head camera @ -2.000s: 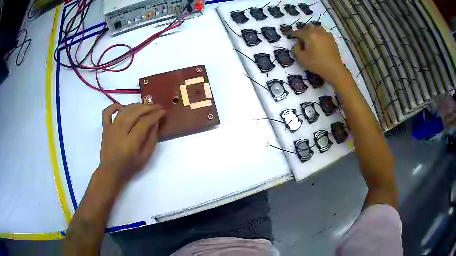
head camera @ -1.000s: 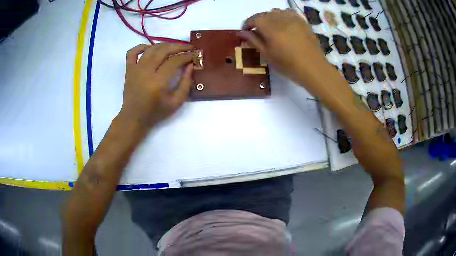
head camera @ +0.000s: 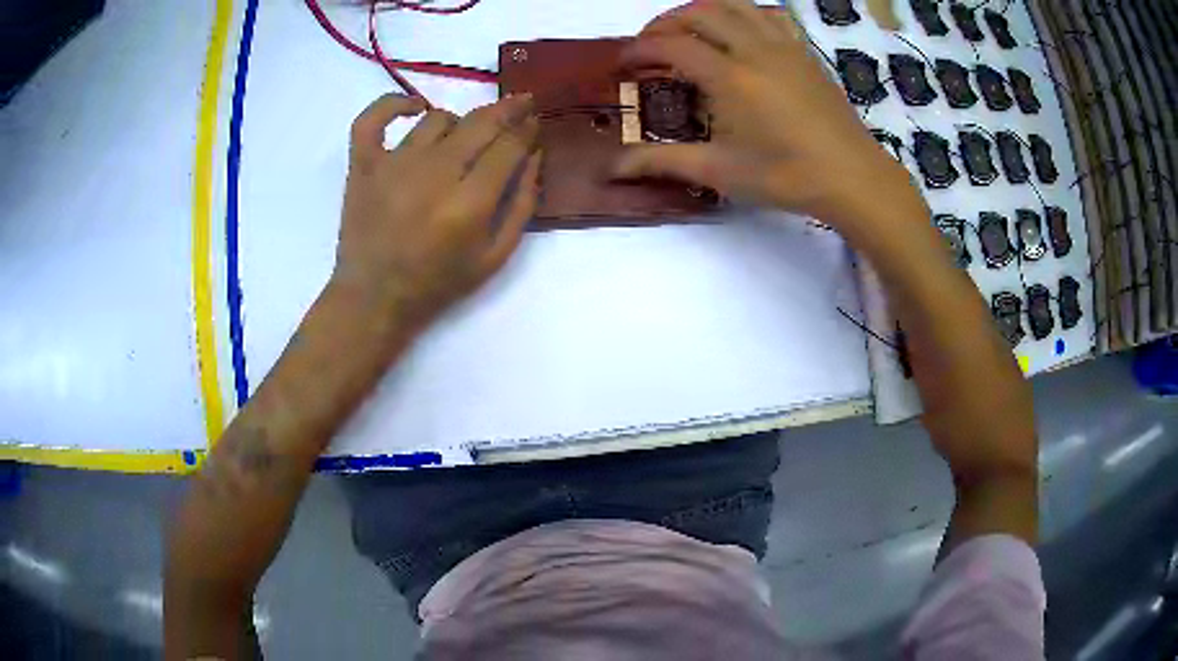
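Observation:
The reddish-brown test fixture (head camera: 581,187) lies on the white bench at the top centre. A dark speaker unit (head camera: 669,109) sits in its pale nest, with thin lead wires running left across the block. My right hand (head camera: 762,110) is around the unit, thumb below and fingers above it; fingertip contact is unclear. My left hand (head camera: 439,194) is at the fixture's left end, its fingertips over the wire ends and covering the contacts. Whether it pinches the wires cannot be seen.
The foam tray (head camera: 885,394) with rows of dark units lies to the right, partly behind my right forearm. The tray stack (head camera: 1137,194) stands at the far right. Red test leads (head camera: 439,69) run from the fixture's left side. The bench's front edge is near my waist.
My right hand has gone from the foam tray to the fixture. A unit now shows in the nest, which was empty two seconds ago. My left fingers have moved over the contact end. The view has shifted.

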